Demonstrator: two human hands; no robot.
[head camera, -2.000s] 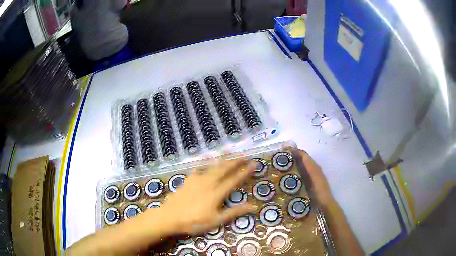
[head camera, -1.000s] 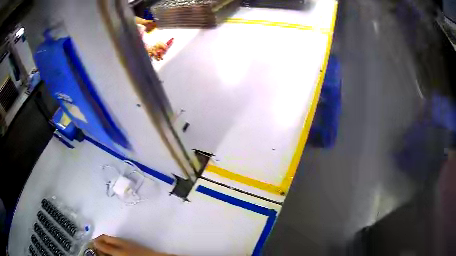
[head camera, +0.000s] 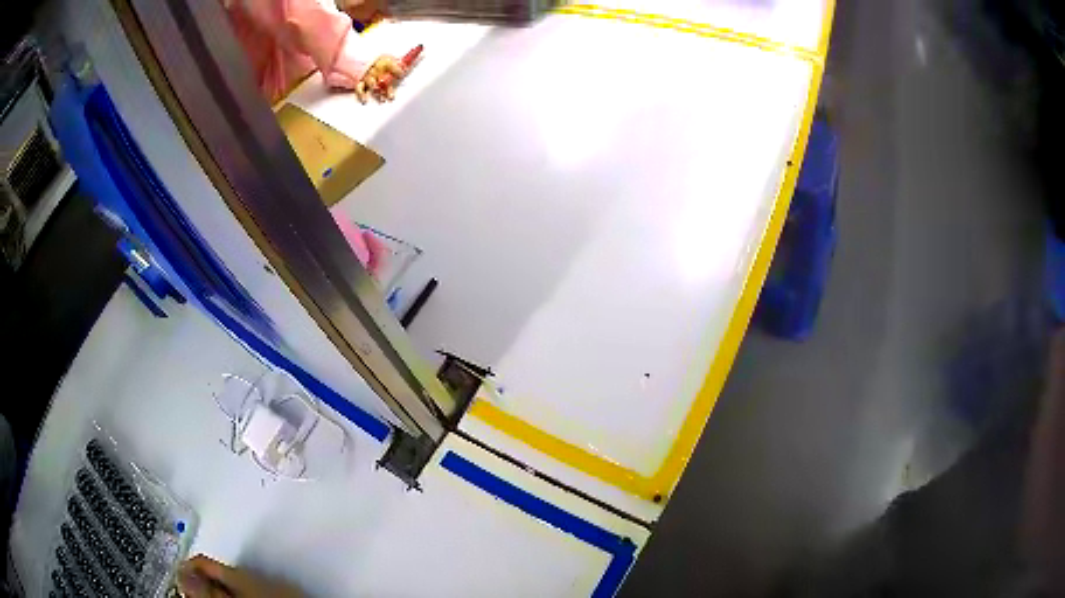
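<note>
My right hand (head camera: 228, 578) is at the bottom left, mostly cut off by the lower edge. Its fingertips are at what seems to be a corner of the near tray; almost none of that tray shows, and its grip cannot be made out. Just beyond it, the far clear blister tray (head camera: 167, 534) lies on the white bench at the lower left, with slanting rows of small black rings, partly cut off by the frame. My left hand is not in view.
A metal-framed partition (head camera: 275, 222) crosses the left side, with a blue folder (head camera: 158, 210). A white adapter with cable (head camera: 271, 430) lies beside it. Beyond are another person's hand (head camera: 383, 80) and pink sleeve, a cardboard sheet (head camera: 333, 152), a black pen-like object (head camera: 418, 301) and a blue stool (head camera: 806, 234).
The view has swung right, past the partition. The near tray and my left hand have left the picture. My right hand now shows only at the bottom; the cardboard sheet has come into view.
</note>
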